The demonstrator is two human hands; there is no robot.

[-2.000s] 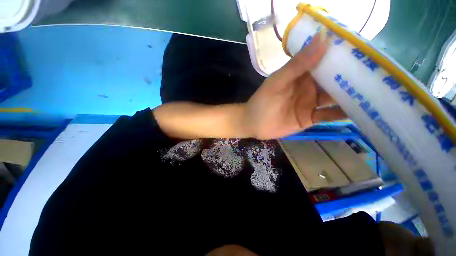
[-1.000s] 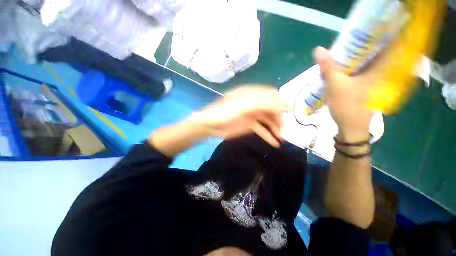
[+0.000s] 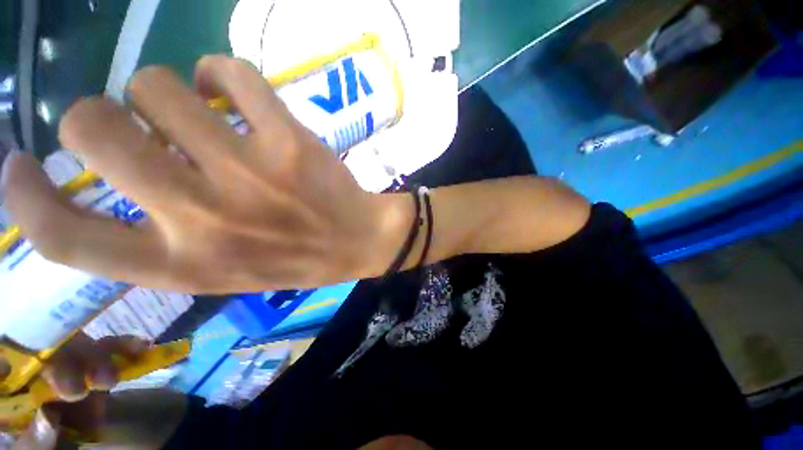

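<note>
The caulking gun [image 3: 352,101] with its white, blue-lettered tube lies diagonally from upper middle to lower left. My right hand [image 3: 229,193], with dark bands at the wrist, is spread across the tube with bent fingers; its palm side is hidden. My left hand [image 3: 84,369], at the lower left edge, is closed around the yellow handle. A white plastic housing [image 3: 295,31] sits on the green bench behind the gun's front end, partly covered by it. A thin dark wire [image 3: 398,16] curves inside the housing. A small dark piece shows at its right edge.
A pale rail [image 3: 136,39] crosses the green bench at upper left. White ribbed pieces [image 3: 145,312] show beyond the gun at lower left. An open cardboard box [image 3: 607,66] and a small pale tube [image 3: 616,139] are on the blue floor at upper right.
The view has turned. The gun now points toward the upper right across the housing. My left hand has moved from empty to the yellow handle; my right hand now lies over the tube.
</note>
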